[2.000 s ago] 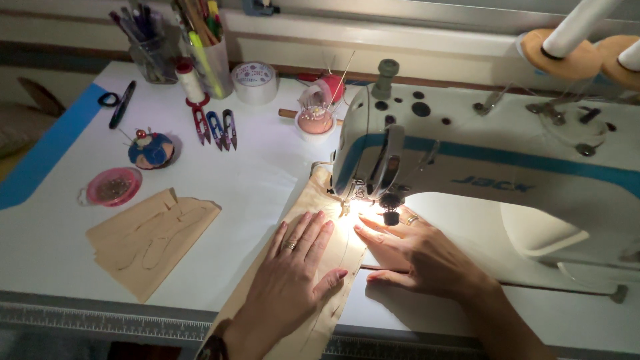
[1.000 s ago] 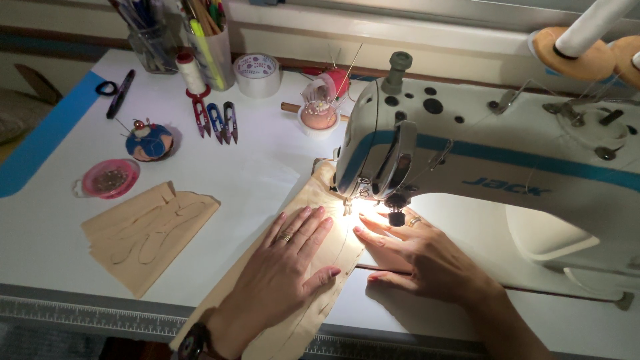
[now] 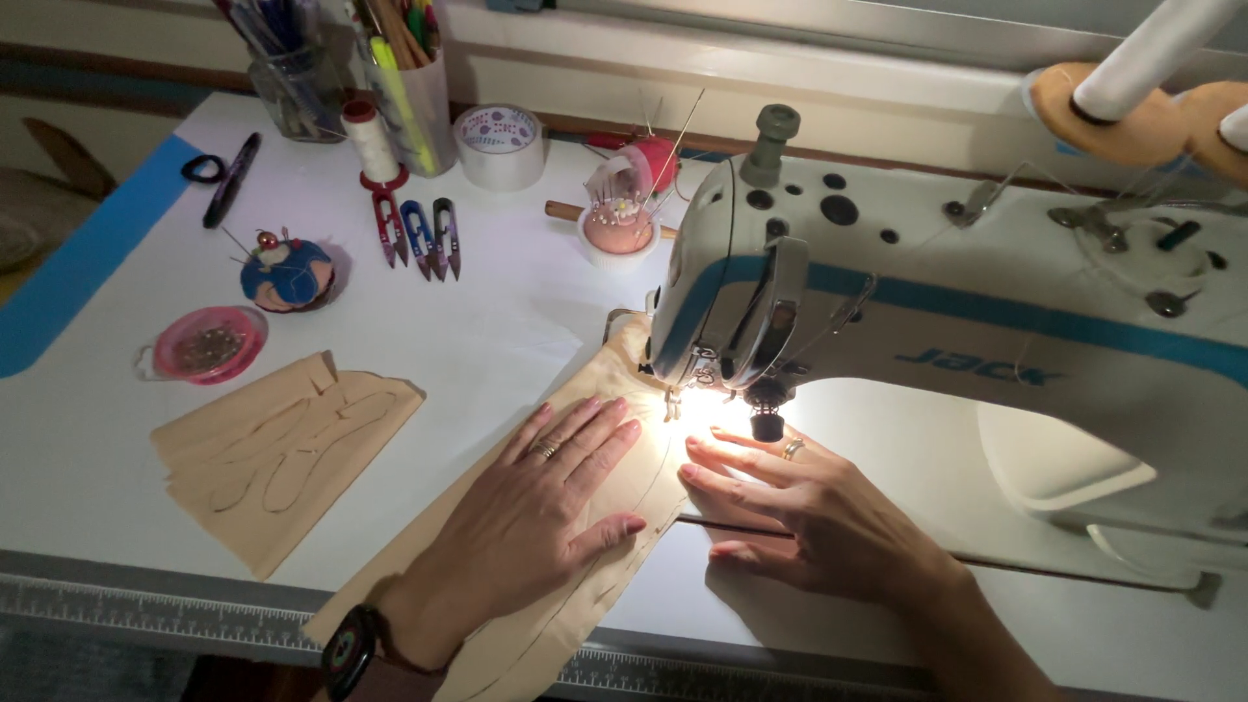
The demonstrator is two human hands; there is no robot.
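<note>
A long piece of beige fabric [image 3: 546, 624] with a drawn curved line runs from the table's front edge up under the presser foot [image 3: 673, 402] of a white and blue Jack sewing machine [image 3: 936, 331]. Flat on this fabric lies my left hand [image 3: 546, 497], fingers slightly spread and pointing at the lit needle area. My right hand [image 3: 799, 497] rests to the right of the foot, its fingertips at the fabric's right edge, fingers apart. Neither hand grips anything. Bright lamp light washes out the spot around the needle.
To the left lie a folded beige fabric piece [image 3: 283, 458] with drawn lines, a pink pin dish [image 3: 210, 346], a blue pincushion [image 3: 288, 273] and several thread snips [image 3: 419, 234]. Behind stand a thread spool [image 3: 369, 141], tape roll [image 3: 499, 146], pen holders [image 3: 414, 117] and another pincushion [image 3: 620, 229]. A ruler strip [image 3: 146, 609] edges the table.
</note>
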